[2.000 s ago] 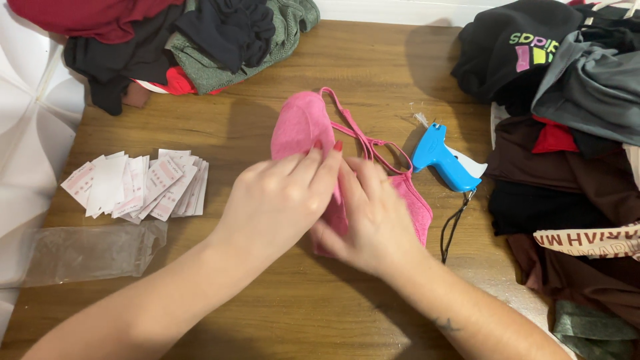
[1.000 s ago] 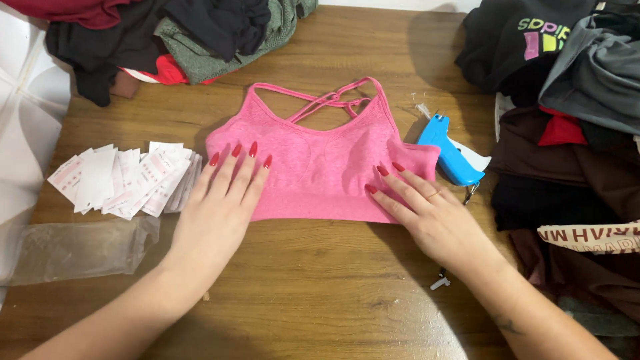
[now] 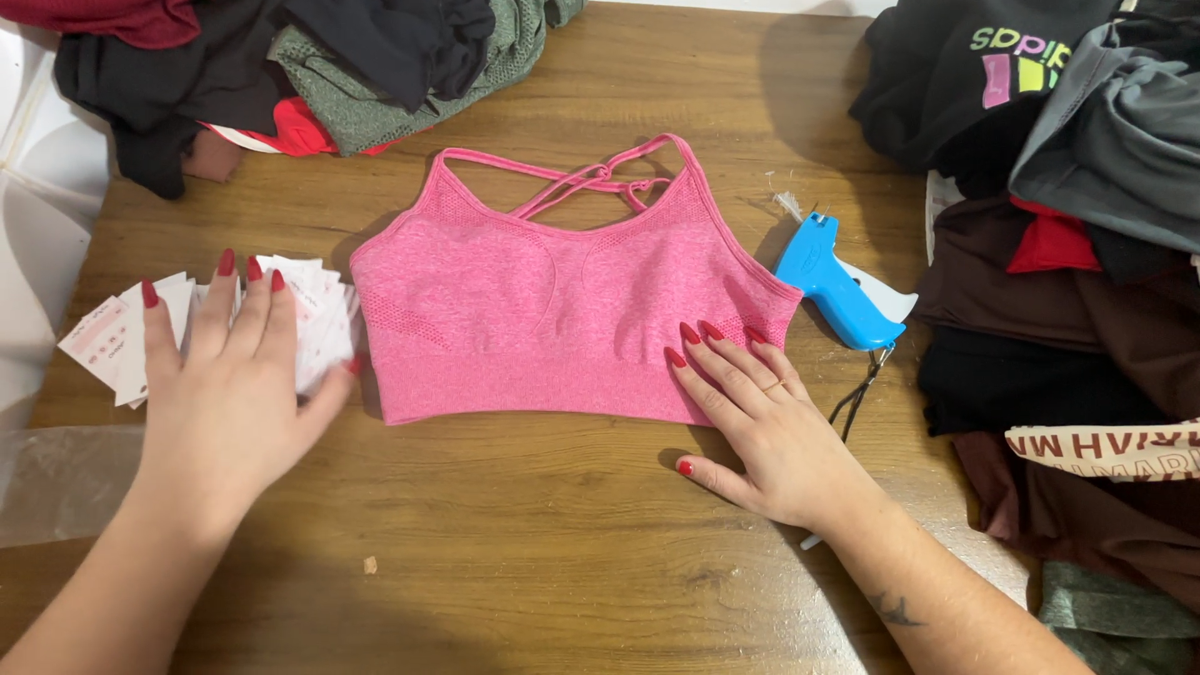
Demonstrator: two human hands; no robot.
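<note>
A pink sports bra lies spread flat on the wooden table, its thin straps crossed at the top. My right hand rests with its fingertips on the bra's lower right corner. Over the loose pile of printed paper tags is my left hand, fingers apart; whether it presses on them cannot be told. A blue and white tagging gun lies just right of the bra, a dark cord at its handle.
Dark, green and red garments are heaped at the back left. A larger heap of clothes runs along the right side. A clear plastic bag lies at the left edge, and a small scrap near the front.
The bra, bunched under both hands two seconds ago, is now spread flat. My left hand has moved left from the bra to the paper tags. My right hand remains at the bra's lower right.
</note>
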